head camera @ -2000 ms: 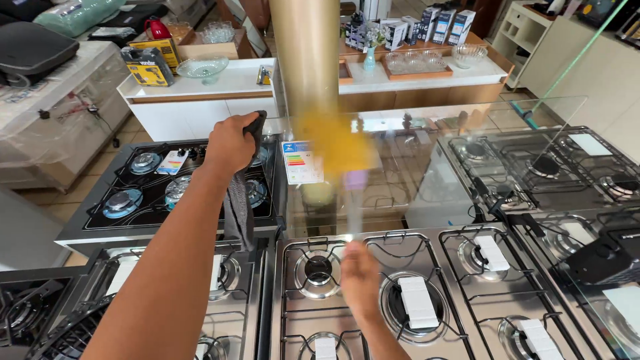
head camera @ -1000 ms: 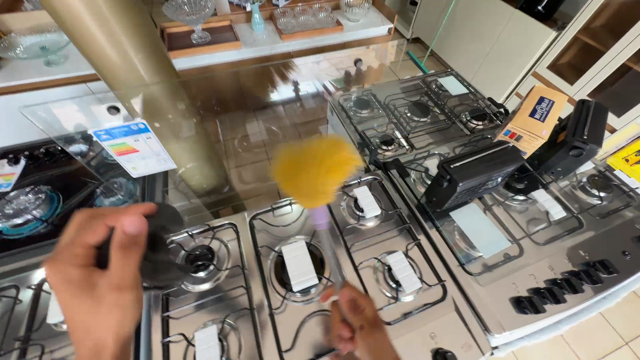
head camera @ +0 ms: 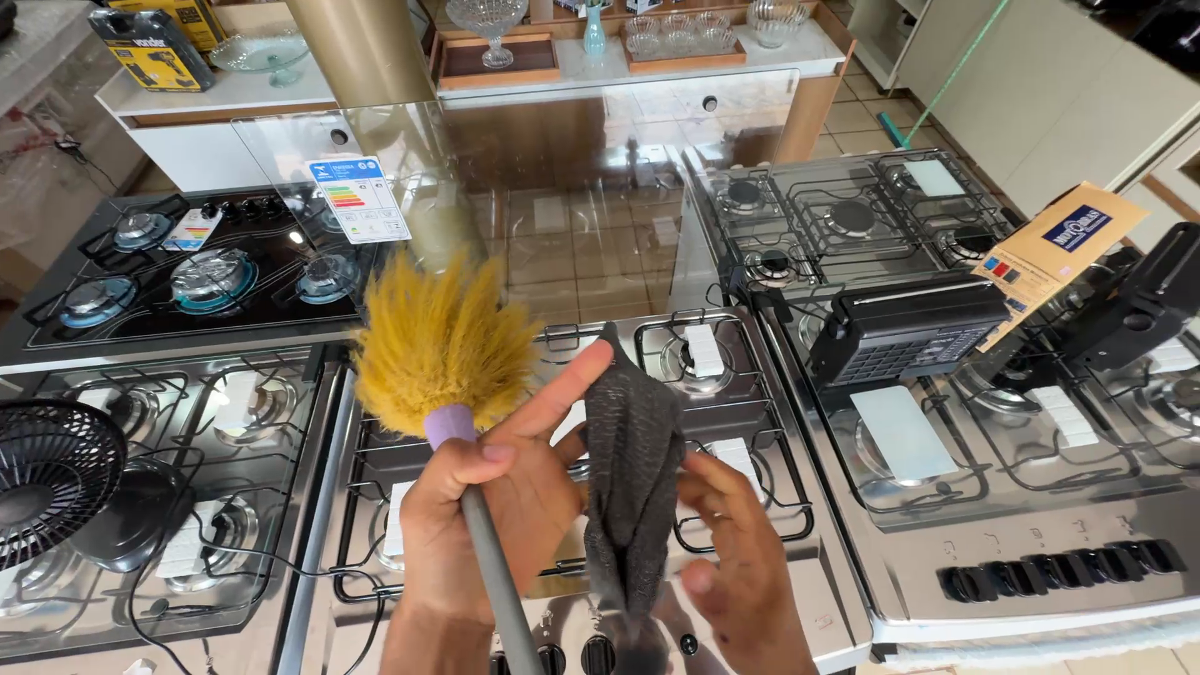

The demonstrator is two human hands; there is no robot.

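A yellow feather-like duster [head camera: 441, 342] with a purple collar and grey handle lies against my left hand [head camera: 511, 506], its handle pinned by the thumb. Between my hands hangs a dark grey cloth [head camera: 633, 469], its top at my left index fingertip. My right hand [head camera: 736, 553] is beside the cloth's right side, fingers spread; whether they touch it cannot be told. Both hands are above a stainless steel gas stove [head camera: 806, 581], whose raised glass lid [head camera: 581, 206] stands behind them.
A black glass cooktop [head camera: 187, 272] and a small black fan [head camera: 47, 487] are at left. On the right stove [head camera: 1031, 553] stand black radios [head camera: 914, 323] and a cardboard box [head camera: 1059, 253]. A gold column [head camera: 366, 47] rises behind, near a white counter with glassware [head camera: 600, 70].
The duster has gone from my right hand to my left. The dark cloth, earlier at my left hand, now hangs between both hands. The view has shifted.
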